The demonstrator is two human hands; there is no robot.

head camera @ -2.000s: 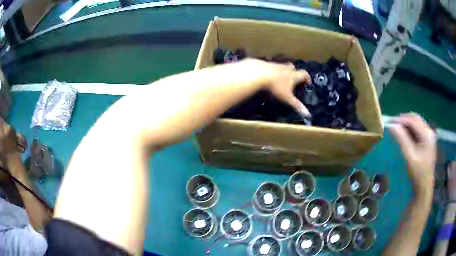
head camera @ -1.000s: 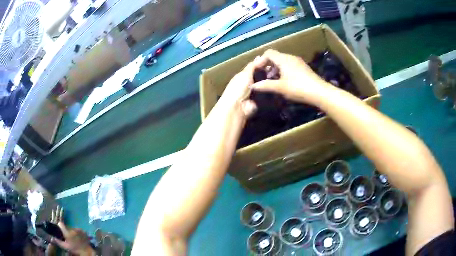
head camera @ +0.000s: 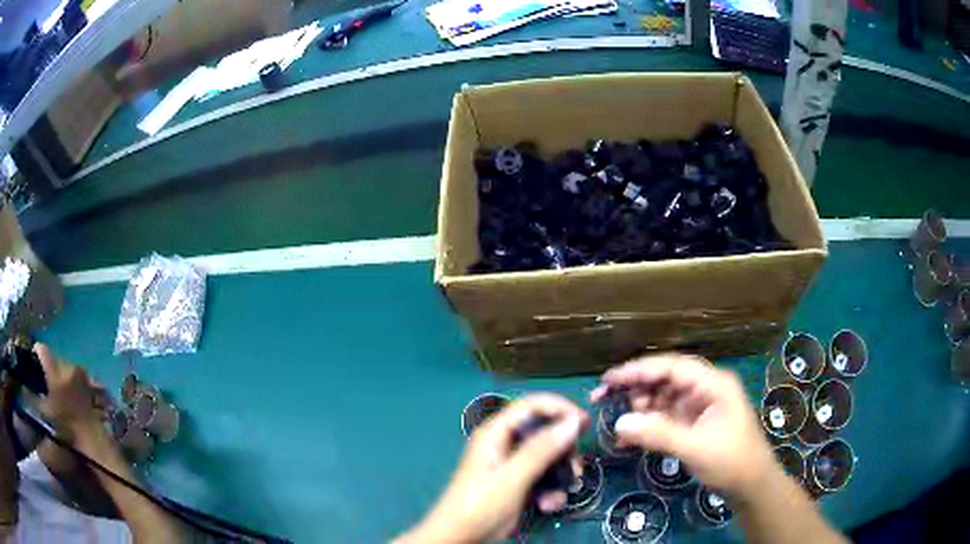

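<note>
My left hand (head camera: 505, 462) is closed around black plastic inserts (head camera: 532, 427) above the front housings. My right hand (head camera: 691, 420) holds a small black insert (head camera: 615, 406) between thumb and fingers, over a housing. Tan cylindrical housings stand upright on the bench below and around my hands, such as one with a pale centre (head camera: 635, 521); my hands partly hide several. More housings (head camera: 784, 410) stand to the right. The open cardboard carton (head camera: 638, 308) behind my hands is full of loose black inserts (head camera: 628, 207).
A clear bag of small silvery pieces (head camera: 162, 305) lies at left. Another person's hand (head camera: 66, 398) holds a black tool with a cord near a few housings (head camera: 149, 412). More housings (head camera: 931, 266) stand at far right. A white strip (head camera: 319, 255) edges the teal bench.
Both hands have come out of the carton and down over the housings in front of it, holding black inserts. The view has turned and levelled, showing more of the right side.
</note>
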